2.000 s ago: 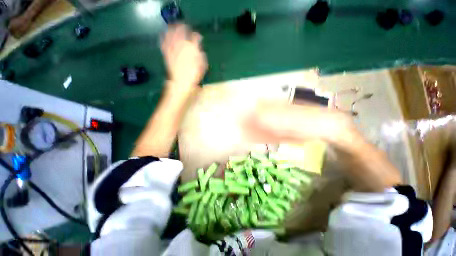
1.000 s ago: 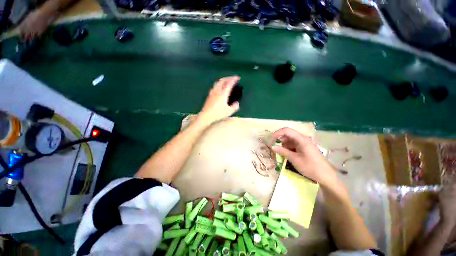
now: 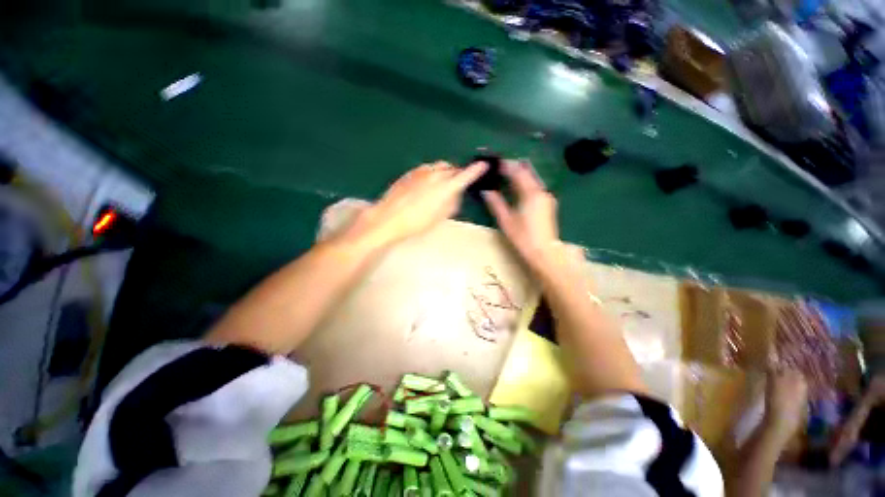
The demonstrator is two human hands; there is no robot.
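Observation:
A small black housing [image 3: 487, 173] is between my two hands over the near edge of the green belt. My left hand [image 3: 424, 199] holds it from the left with its fingertips. My right hand [image 3: 527, 212] touches it from the right, thumb and fingers around it. The image is blurred, so details on the housing are hidden. Thin contact leads [image 3: 492, 309] lie on the cardboard work sheet [image 3: 388, 301]. A heap of green battery cells [image 3: 408, 442] lies nearest to me. Yellow foam pads [image 3: 532, 374] lie partly under my right forearm.
More black housings [image 3: 589, 154] and a round circuit board [image 3: 475, 66] are on the green belt [image 3: 291, 126]. A white piece [image 3: 181, 86] lies at its left. A box with a red lit switch [image 3: 105, 221] is at left. Reddish leads [image 3: 776, 335] and another person's hand [image 3: 784, 398] are at right.
My right hand has moved from the foam pads up to the housing, meeting my left hand at the belt edge. The camera view has tilted and shifted.

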